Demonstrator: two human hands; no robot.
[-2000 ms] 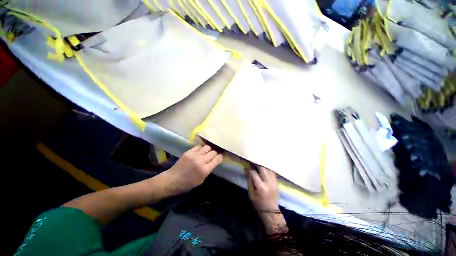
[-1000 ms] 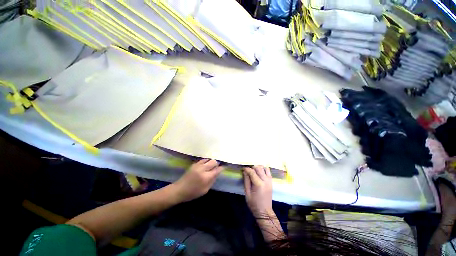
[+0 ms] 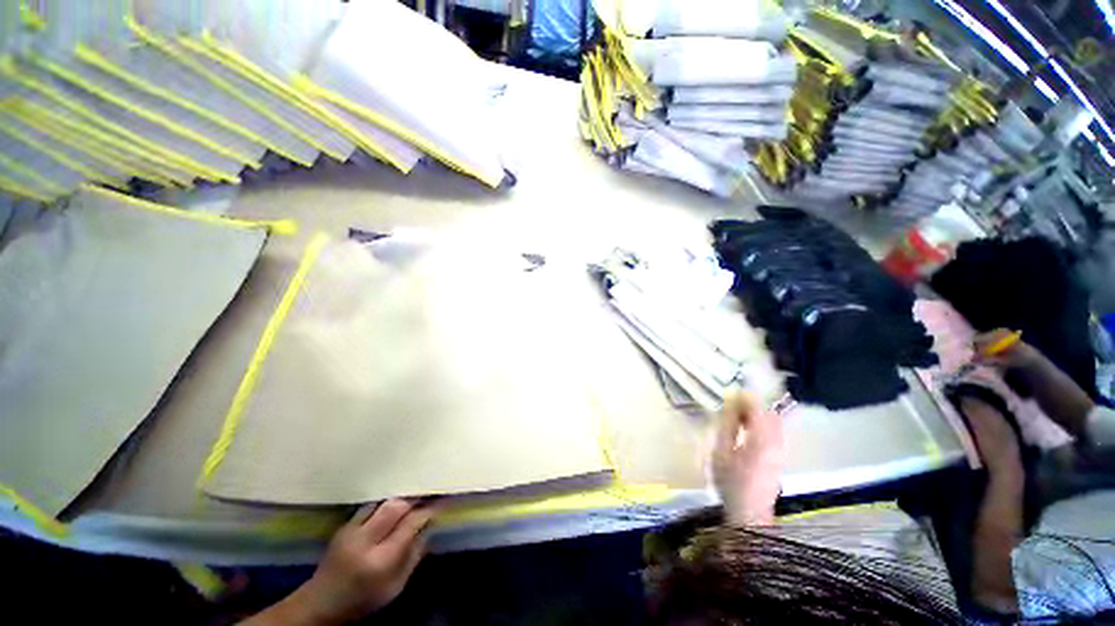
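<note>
A light grey-beige panel (image 3: 404,379) with yellow side edges lies flat in front of me, its near edge along the table edge. My left hand (image 3: 373,556) is at this near edge, left of its middle, with the edge between its fingers. My right hand (image 3: 746,459) is off the panel to its right, raised and blurred, beside the near ends of the slim grey strips (image 3: 673,330). Whether it holds anything cannot be told. Small dark tabs show at the panel's far side.
Another panel (image 3: 104,330) lies at left. Fanned yellow-edged panels (image 3: 245,104) lie on the far side. Folded stacks (image 3: 728,92) stand at far right. A shiny black heap (image 3: 825,306) lies beyond the strips. Another person's arms (image 3: 1003,477) and a pink piece (image 3: 948,336) are at right.
The view has swung right. My right hand has left the panel's near edge and moved right towards the strips. My left hand stays at the edge.
</note>
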